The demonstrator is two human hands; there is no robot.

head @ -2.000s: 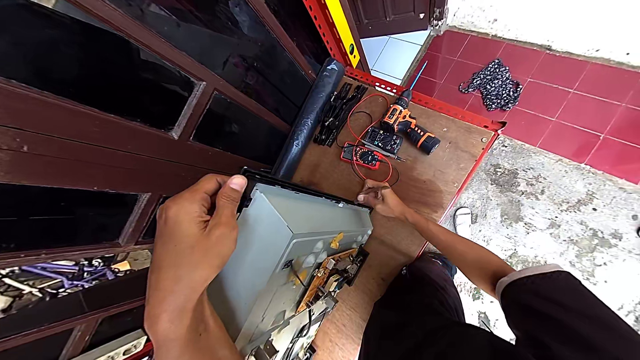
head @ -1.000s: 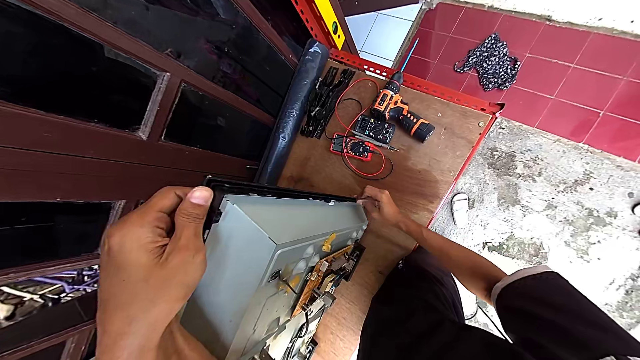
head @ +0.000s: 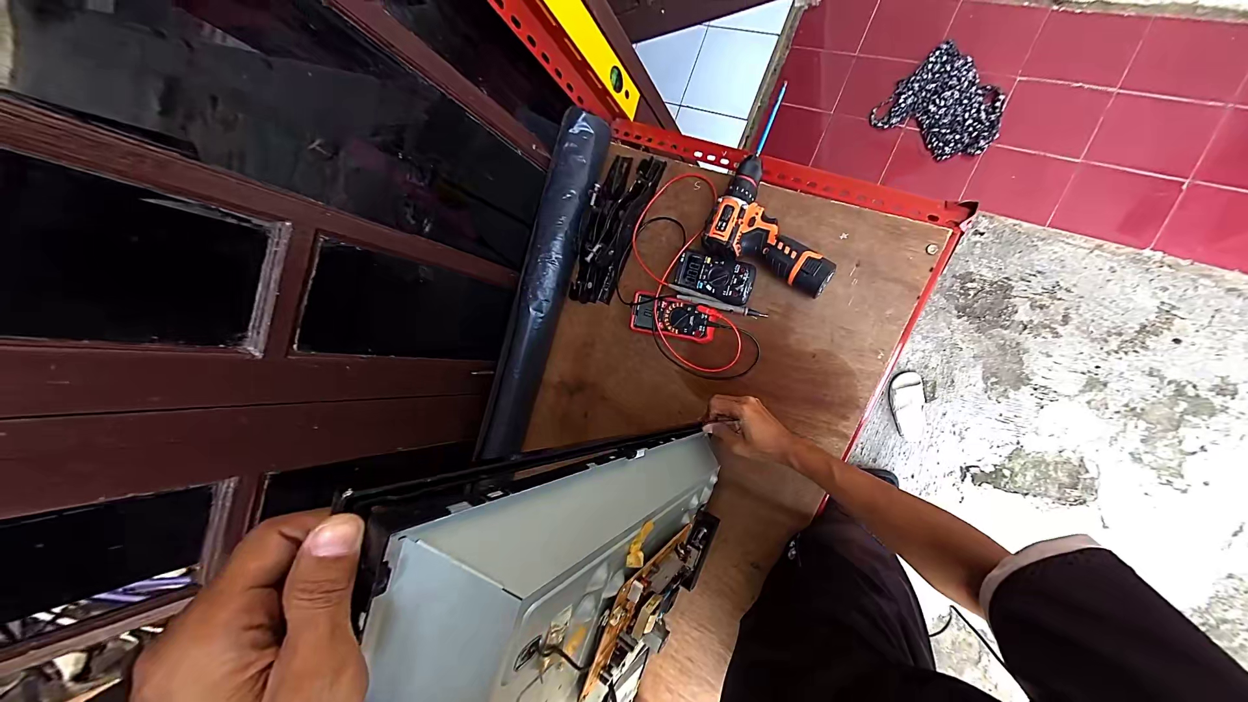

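Note:
My left hand [head: 263,614] grips the near left corner of a black plastic frame [head: 526,473], its thumb on top. The frame runs along the edge of a grey metal panel housing [head: 575,517], which stands on edge. Circuit boards [head: 639,604] with wires are mounted on the housing's side. My right hand [head: 746,427] pinches the far right corner of the frame; its fingertips are partly hidden. Beyond the frame, on the wooden tabletop, lie a red-edged multimeter [head: 673,317] with looped test leads, a black multimeter [head: 717,278] and an orange and black cordless drill [head: 765,234].
Black plastic strips [head: 614,229] lie beside a dark wrapped roll [head: 551,273] at the table's left edge. A red perforated metal rail [head: 838,185] borders the far side, near a yellow spirit level [head: 595,49]. Dark wooden window frames [head: 302,283] stand close on the left.
The housing and frame have shifted toward the lower part of the view, with both hands still on the frame. The tools on the table have stayed in place. The view has moved somewhat.

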